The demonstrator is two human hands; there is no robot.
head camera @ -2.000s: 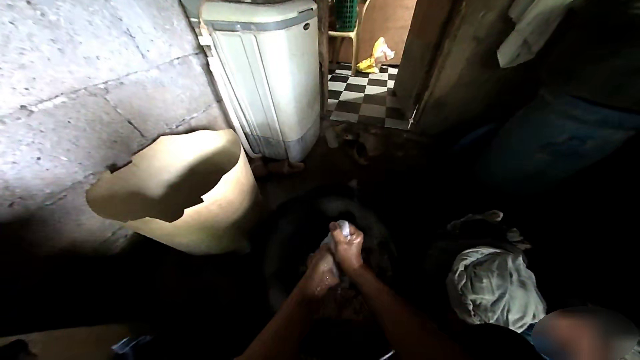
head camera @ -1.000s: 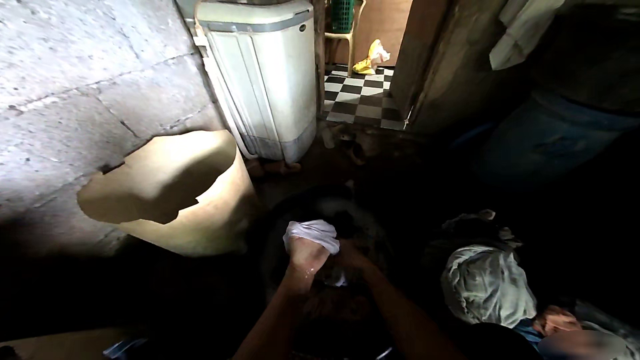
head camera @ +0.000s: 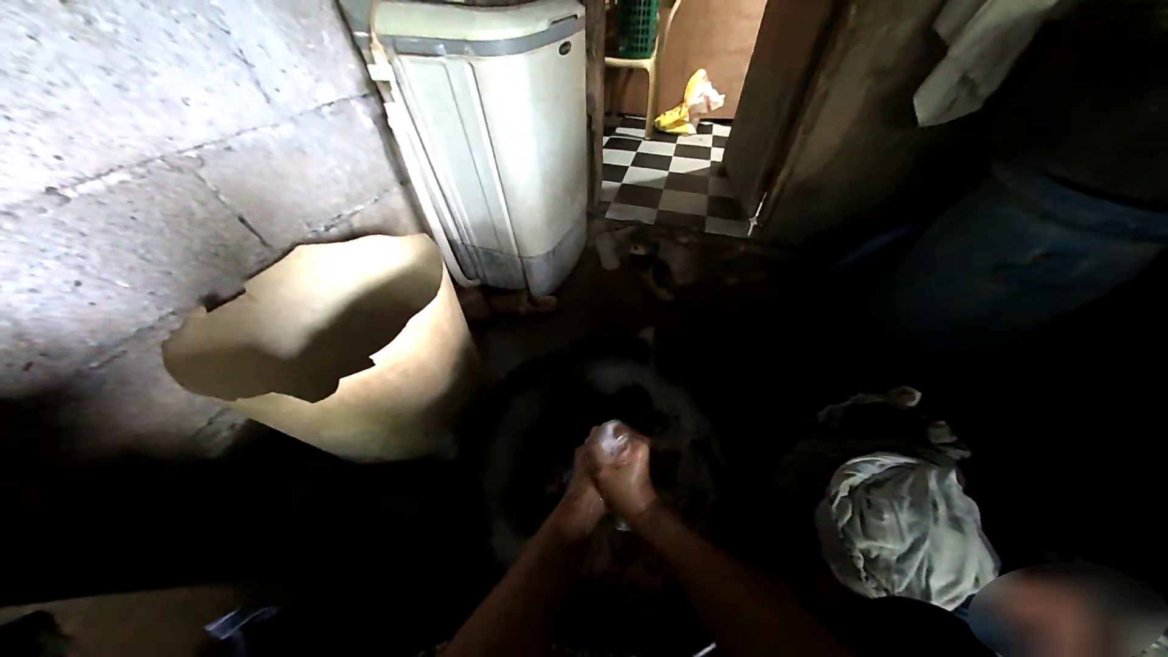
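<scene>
My left hand (head camera: pixel 581 488) and my right hand (head camera: pixel 625 470) are pressed together over a dark round basin (head camera: pixel 516 438). Between them is a bunched white cloth (head camera: pixel 614 436), which shows at the top of the fists and a little below the wrists. Both hands look wet, with whitish suds on the skin. Most of the cloth is hidden inside the fingers, and the basin's contents are too dark to tell.
A broken-edged cream drum (head camera: pixel 438 365) stands at the left by a block wall. Behind it is a white washing machine (head camera: pixel 538 137). Pale crumpled laundry (head camera: pixel 912 529) lies at the right, near a blurred patch. A blue barrel (head camera: pixel 1031 246) stands back right, beside the doorway's checkered floor (head camera: pixel 666 178).
One second ago the cloth was spread over my left hand, with my right hand lower beside it. Now the hands are clasped together and the cloth is bunched between them.
</scene>
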